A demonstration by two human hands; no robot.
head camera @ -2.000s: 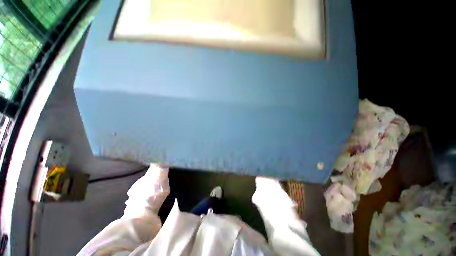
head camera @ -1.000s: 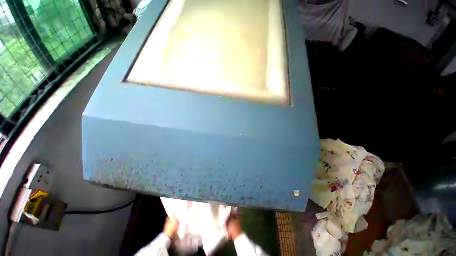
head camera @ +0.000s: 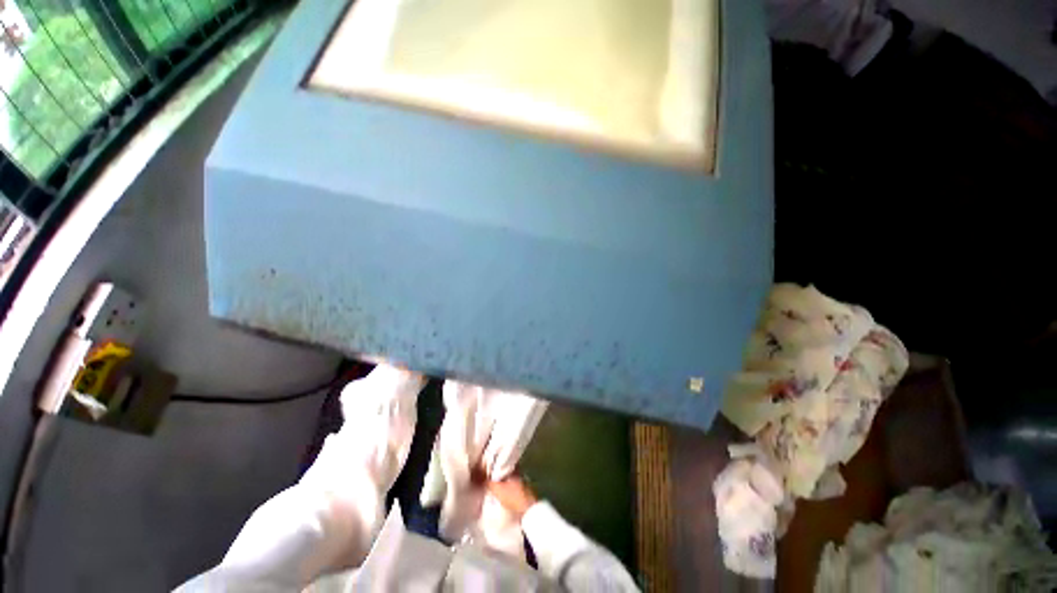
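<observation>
The blue-grey cabinet fills the upper middle, with speckled marks along its lower front edge. A plain-looking white garment hangs from beneath that edge, bunched and narrow. My right hand is closed on the lower part of this garment, below the cabinet. My left arm, in a white sleeve, reaches up to the left of the garment and passes under the cabinet edge. My left hand is hidden there, so its grip does not show.
A pale viewing window is on top of the cabinet. At the right, a floral garment heap hangs over the carton, with another pale heap inside. A wall socket box with a black cable is at left, below the mesh-covered window.
One second ago both hands showed below the cabinet with the white garment between them. Now my left hand has gone under the edge, and my right hand holds the garment lower down.
</observation>
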